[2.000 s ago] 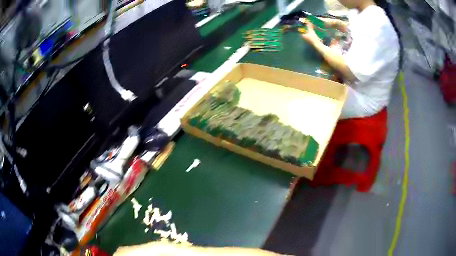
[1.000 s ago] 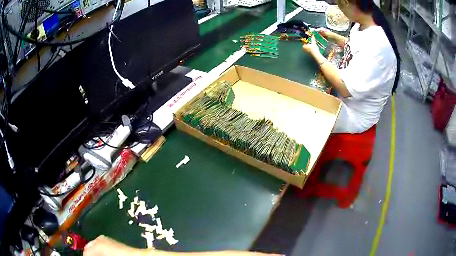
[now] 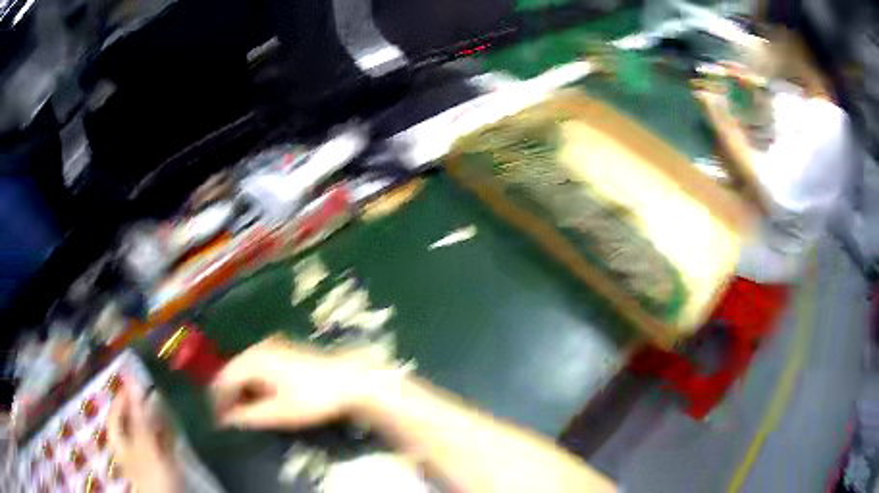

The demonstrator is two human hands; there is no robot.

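The head view is strongly blurred. My right hand [image 3: 284, 385] is over the green mat with its fingers curled, close beside a red cluster of modules [image 3: 198, 354]; whether it holds anything cannot be told. My left hand [image 3: 145, 443] is at the lower left, over the right part of a white foam tray [image 3: 195, 470] with red modules in its cells; its fingertips and grip are unclear. Loose pale pieces [image 3: 347, 308] lie on the mat beyond my right hand, and more pale shapes [image 3: 306, 464] show below my right forearm.
A shallow cardboard box [image 3: 554, 246] with green boards [image 3: 626, 246] packed in it stands at the right of the bench. White-grey devices [image 3: 308, 168] and cables line the back edge below dark monitors. A seated person [image 3: 810, 144] works beyond the box, by a red stool [image 3: 708, 366].
The view has shifted towards the left and down. My left hand and the foam tray have come into view. My right hand now shows fully beside the red cluster.
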